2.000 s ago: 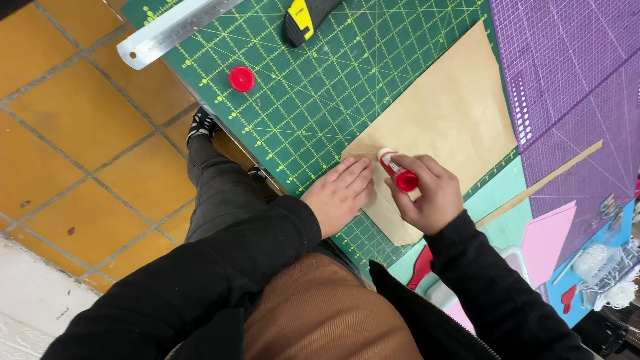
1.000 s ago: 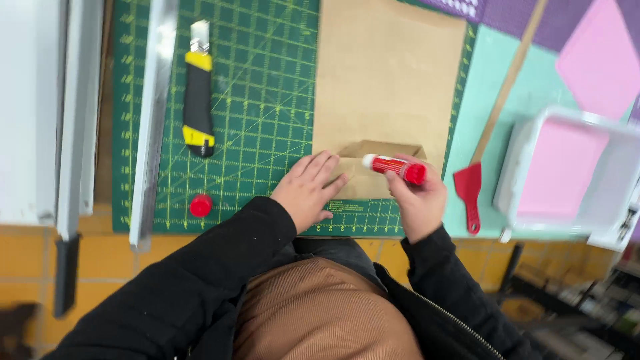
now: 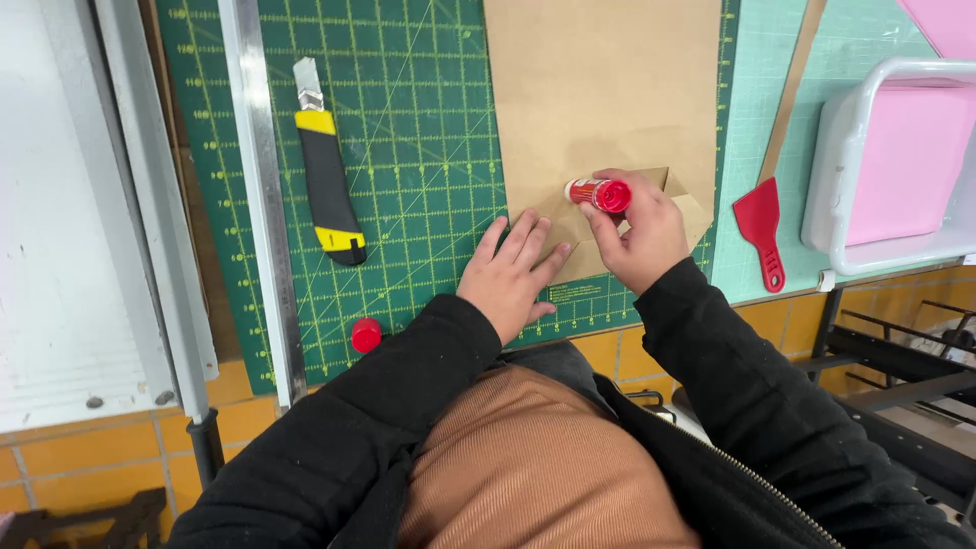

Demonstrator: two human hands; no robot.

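Observation:
A brown kraft paper sheet or bag (image 3: 602, 76) lies on the green cutting mat (image 3: 412, 175), its near end folded into flaps. My right hand (image 3: 640, 229) holds a red and white glue stick (image 3: 598, 194) tilted over those folds, its white end pointing left at the paper. Whether the glue touches the paper cannot be told. My left hand (image 3: 515, 271) rests with fingers spread on the paper's lower left corner and the mat. The red cap (image 3: 366, 335) of the glue stick stands on the mat, left of my left hand.
A yellow and black utility knife (image 3: 330, 183) and a metal ruler (image 3: 263, 191) lie to the left. At the right are a red plastic scraper (image 3: 761, 221), a thin brown strip (image 3: 791, 91) and a white tray (image 3: 831, 168) with pink sheets. A white board stands far left.
The view has turned strongly since the oldest frame. Both hands remain at the folded end of the paper, and my right hand still holds the glue stick.

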